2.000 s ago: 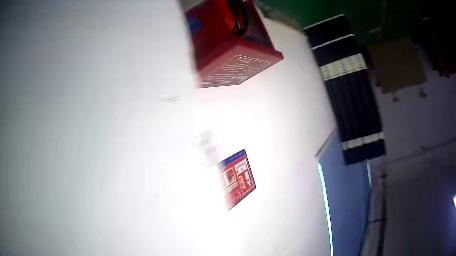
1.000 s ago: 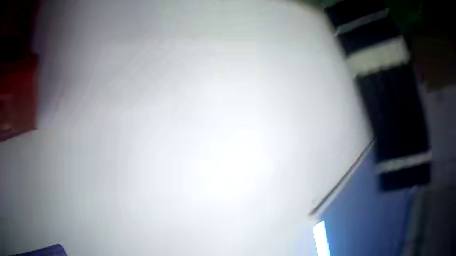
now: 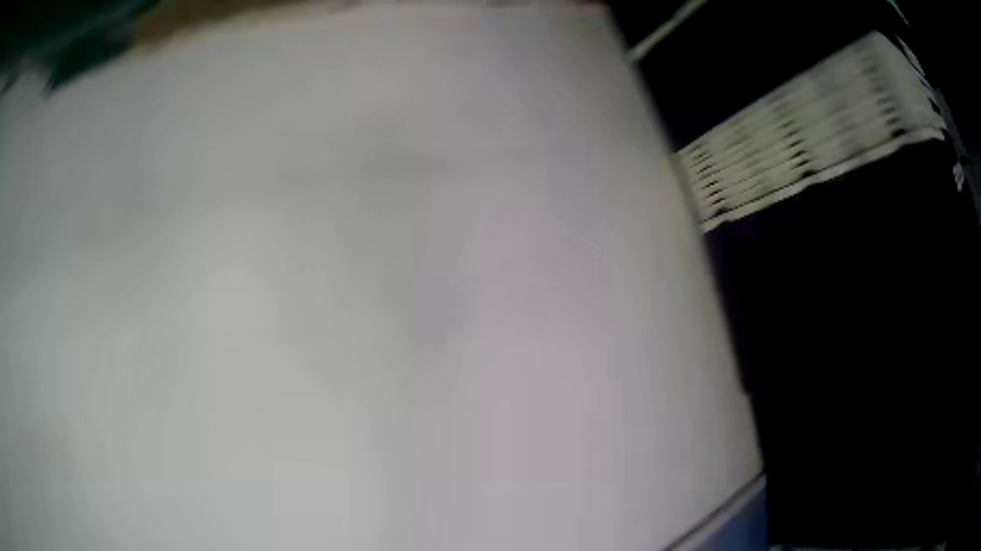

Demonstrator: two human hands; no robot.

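Observation:
Neither of my hands is in the picture. A plain white surface (image 3: 409,280), like a wall or panel, fills most of the tilted, blurred view. Along its right edge stands a large dark thing (image 3: 861,323) with a pale ribbed band (image 3: 812,129) across its upper part and a thin pale line above that. It may be a stack of dark layers; I cannot tell for certain.
A strip of green (image 3: 91,48) shows at the top left, with a brownish edge beside it. A small blue area (image 3: 742,530) with a pale edge shows at the bottom right.
The dark banded thing looks much larger and nearer. The red box and the red poster have left the view. The blue area has shrunk to the lower edge.

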